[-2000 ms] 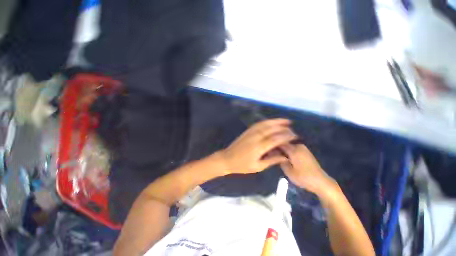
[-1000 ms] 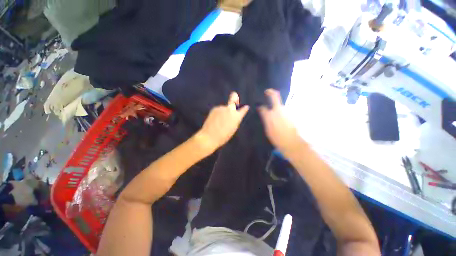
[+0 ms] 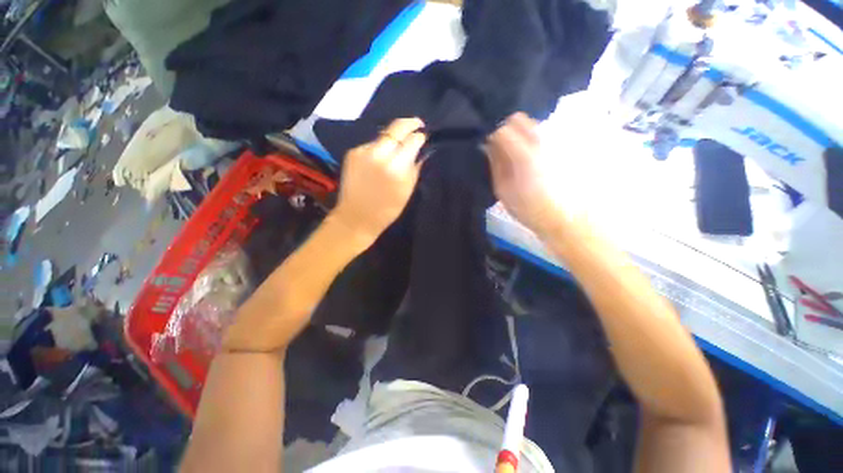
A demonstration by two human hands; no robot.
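A black garment piece (image 3: 453, 231) hangs from the white, blue-edged table over my lap. My left hand (image 3: 381, 175) pinches it at the left and my right hand (image 3: 522, 171) pinches it at the right, with a folded edge stretched between them. More of the black cloth lies beyond my hands on the table. The fingertips are partly hidden by the cloth, and my right hand is slightly blurred.
The white JACK sewing machine (image 3: 730, 120) stands at the upper right. A flat black rectangle (image 3: 723, 187), dark snips (image 3: 775, 300) and a red-handled tool (image 3: 817, 303) lie on the table. A red basket (image 3: 189, 268) is at the left. A white stick (image 3: 515, 420) juts up below.
My hands have moved up and forward and now hold the cloth, where before they were above it with fingers apart. A folded edge is now stretched between them.
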